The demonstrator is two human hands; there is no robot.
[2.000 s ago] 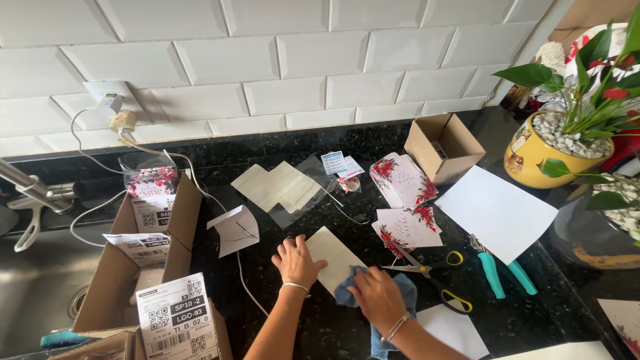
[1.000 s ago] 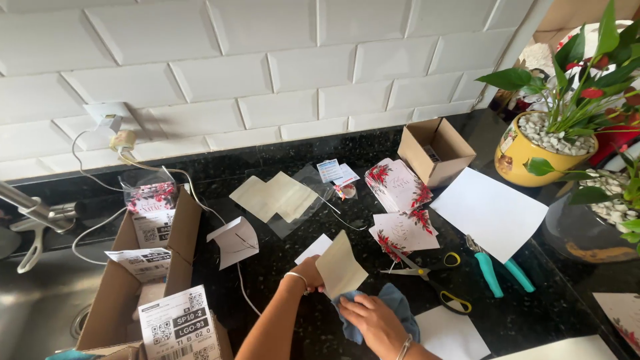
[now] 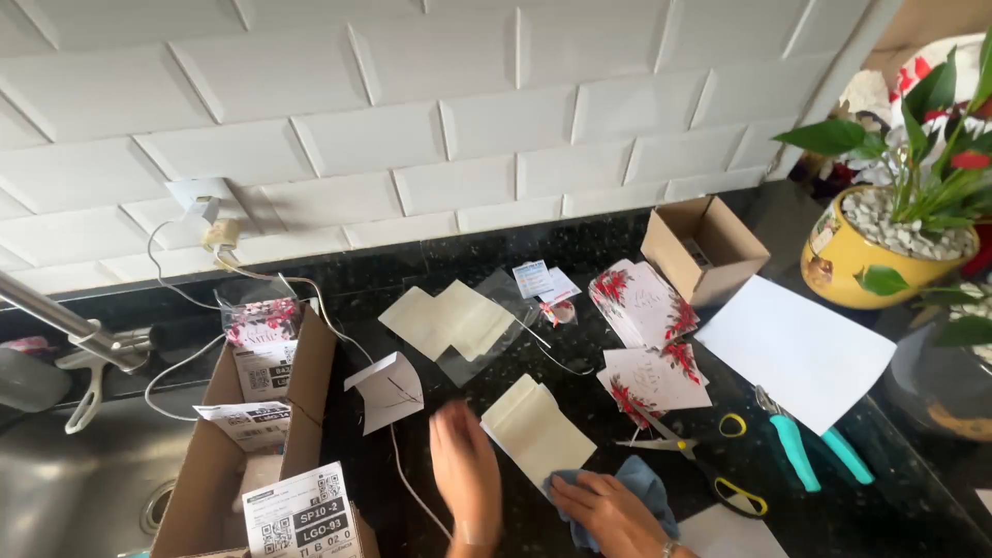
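My right hand [image 3: 608, 508] presses a blue cloth [image 3: 647, 488] on the lower right edge of a cream paper piece [image 3: 542, 434], which lies on the dark stone counter over a white sheet. To its left is my left hand [image 3: 465, 469], blurred, raised and touching no paper; whether its fingers are apart is unclear. Further cream pieces [image 3: 446, 318] lie behind, partly on clear plastic film. Printed cards with red flowers [image 3: 643, 306] are stacked at the right, near scissors [image 3: 674, 442] with black and yellow handles.
Open cardboard boxes [image 3: 310, 387] with labelled packages stand at the left beside a steel sink [image 3: 70, 480]. A small carton [image 3: 705, 252], white paper [image 3: 798, 349], teal-handled pliers or pruners [image 3: 794, 449] and a yellow plant pot [image 3: 876, 248] are at the right. A white cable crosses the counter.
The cream piece, held up in my left hand one second ago, now lies flat on the counter. My left hand has let it go and moved left. The cloth remains under my right hand.
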